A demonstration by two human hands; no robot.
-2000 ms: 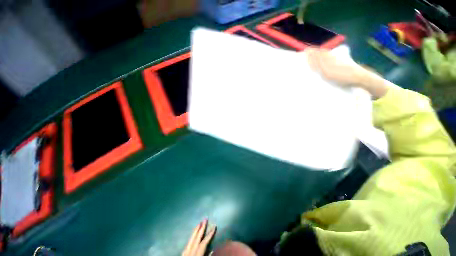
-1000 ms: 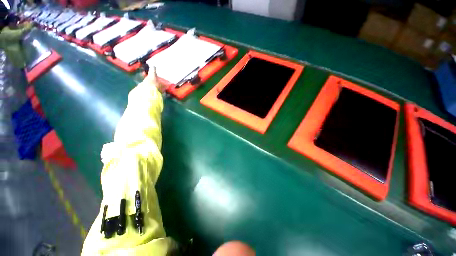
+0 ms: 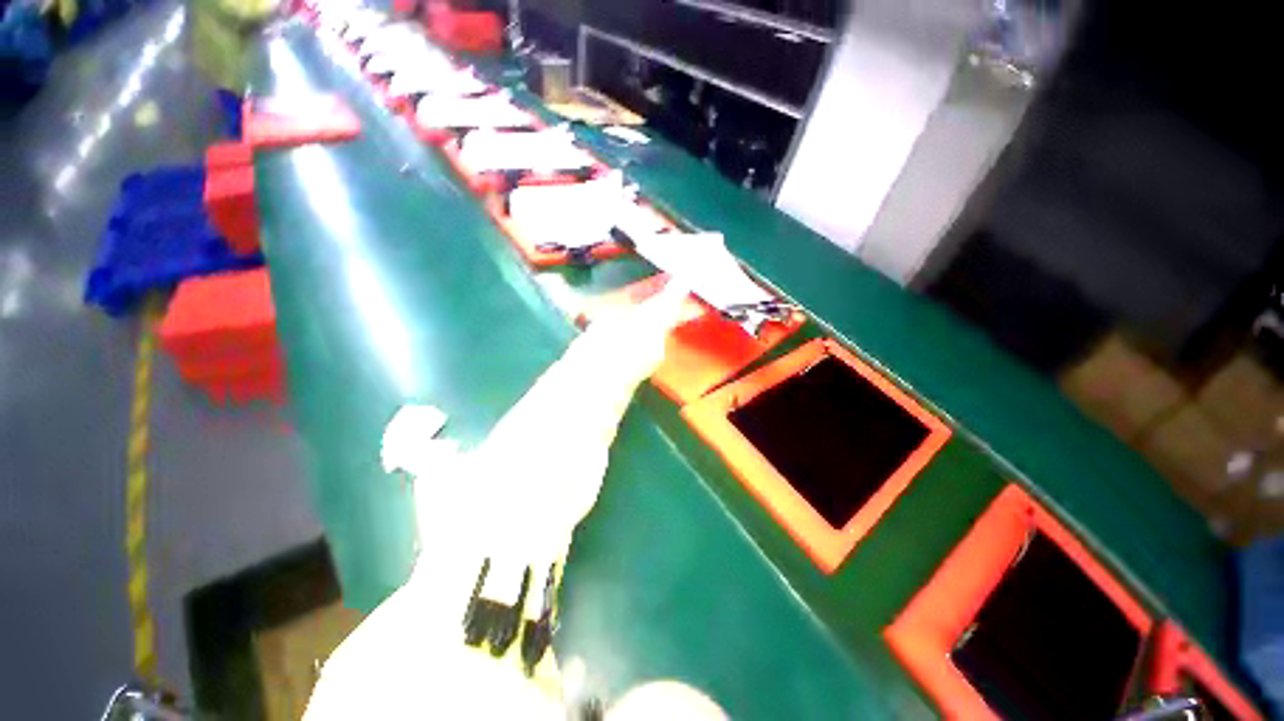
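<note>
My left hand point(image 3: 668, 313), washed out by glare, is at the near edge of a white-covered clamped panel point(image 3: 704, 268) and appears to grip it. The panel is tilted and partly off its orange tray point(image 3: 718, 355), whose bare surface shows. A shiny clip point(image 3: 760, 318) is at the panel's right end. The fingers are not clearly seen. Black clips point(image 3: 507, 606) are fixed on my left sleeve. My right hand is not in view.
Two black display panels point(image 3: 841, 437) point(image 3: 1049, 634) lie in orange trays nearer me. More clamped panels point(image 3: 563, 211) line the strip beyond. Orange blocks point(image 3: 225, 331) and a blue pallet point(image 3: 162, 233) stand left of the bench. A dark box point(image 3: 268, 620) is below its edge.
The view has swung left along the line. My left hand still reaches to the nearest clamped panel, which lay on its tray and is now tilted partly off it.
</note>
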